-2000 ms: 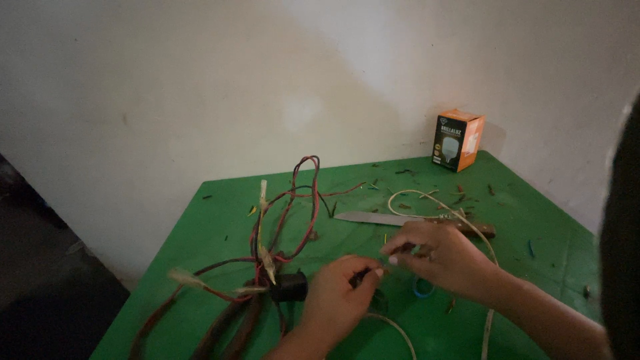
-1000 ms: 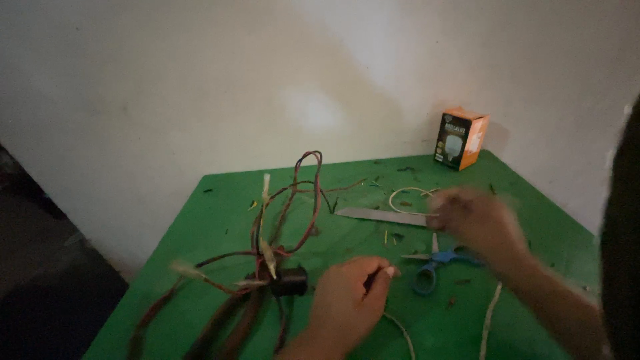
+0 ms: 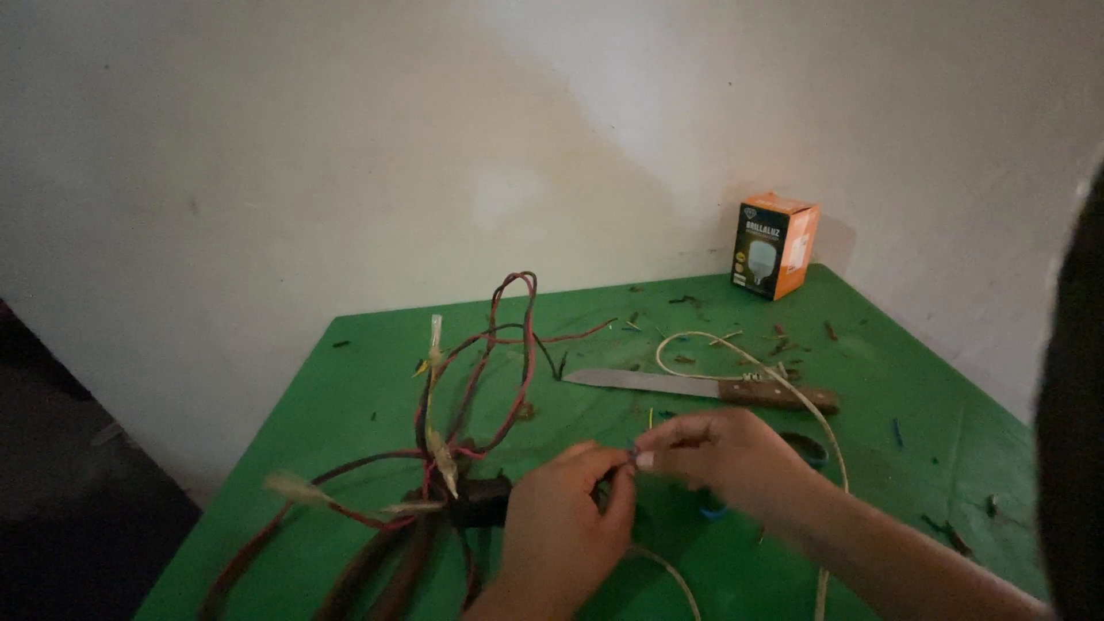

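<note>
My left hand (image 3: 569,517) and my right hand (image 3: 724,453) meet fingertip to fingertip above the green table (image 3: 931,448). Thumb and forefinger of each pinch a small dark, bluish piece (image 3: 633,452), too small to name surely. Partly hidden under my right hand lie blue-handled scissors (image 3: 802,448). Left of my left hand sits a black cylindrical part (image 3: 481,502) among red and black wires (image 3: 528,371) with taped joints (image 3: 442,461). A whitish cable (image 3: 838,448) loops past my right wrist.
A knife (image 3: 647,382) with a wooden handle lies beyond my hands, its blade pointing left. An orange and black light bulb box (image 3: 774,246) stands at the back right near the wall. Wire scraps (image 3: 785,345) are scattered over the table.
My right hand has come back from near the knife handle to my left hand. The scissors, in plain view one second ago, are now mostly covered.
</note>
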